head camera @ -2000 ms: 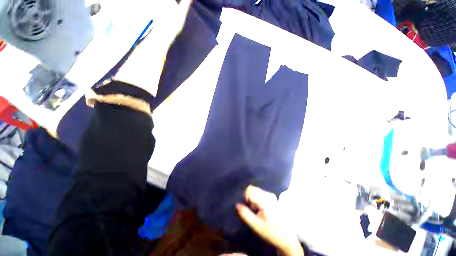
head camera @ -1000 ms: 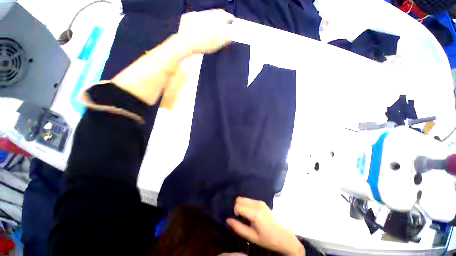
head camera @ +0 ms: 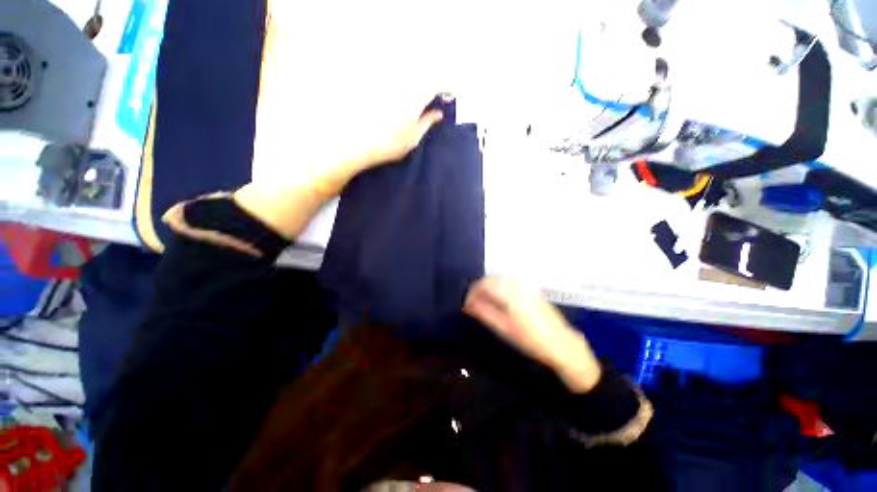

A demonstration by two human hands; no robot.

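Observation:
A navy garment panel [head camera: 413,231] hangs from the white table's front edge area down towards my lap, gathered into folds. My left hand [head camera: 399,142] grips its far end, near the middle of the table. My right hand [head camera: 524,322] is at the panel's right edge, near the table's front edge; its fingers are bent and overexposed, and I cannot tell whether they pinch the cloth. The panel's near end is hidden in the dark at my lap.
The white sewing machine [head camera: 625,72] stands at the upper right. A smartphone [head camera: 750,252] and a dark scrap [head camera: 668,244] lie right of my hands. Stacked navy panels [head camera: 207,106] lie left. A red item [head camera: 38,459] is on the floor at lower left.
The view has shifted towards the lap and the machine. My left hand has drawn the panel's far end nearer, and the cloth has gone from spread flat to folded. My right hand stays at its right side.

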